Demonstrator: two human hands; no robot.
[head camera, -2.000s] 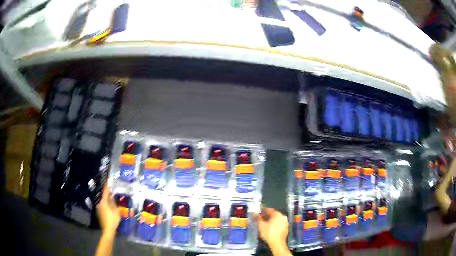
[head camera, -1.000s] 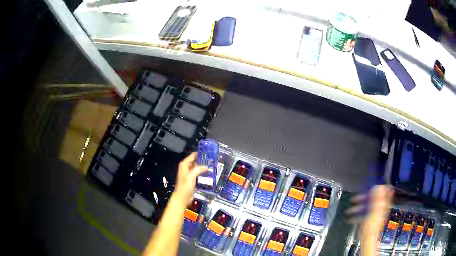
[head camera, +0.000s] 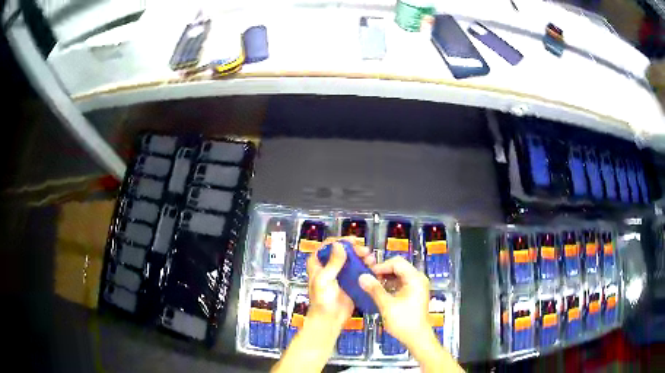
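A plain blue back cover (head camera: 355, 280) is held tilted above the middle of the near clear tray (head camera: 244, 291), its plain side up. Whether a phone is under it cannot be seen. My left hand (head camera: 329, 284) grips its upper left part. My right hand (head camera: 400, 295) holds its lower right part with the thumb on it. The clear tray holds two rows of keypad phones (head camera: 435, 248) with orange labels. Its top left pocket (head camera: 275, 248) shows no phone front, only a pale piece with a white label. My hands hide some middle phones.
A black tray with grey pieces (head camera: 182, 240) lies at left. A second clear tray of phones (head camera: 522, 320) is at right. Above it is a black tray with blue covers (head camera: 604, 175), with a gap in its row. A white shelf (head camera: 306, 44) at the back bears a smartphone (head camera: 458, 47).
The blue phone held in my left hand has moved right to the tray's middle. My right hand has come in from the right-hand trays, and both hands now hold the blue piece. The view has shifted.
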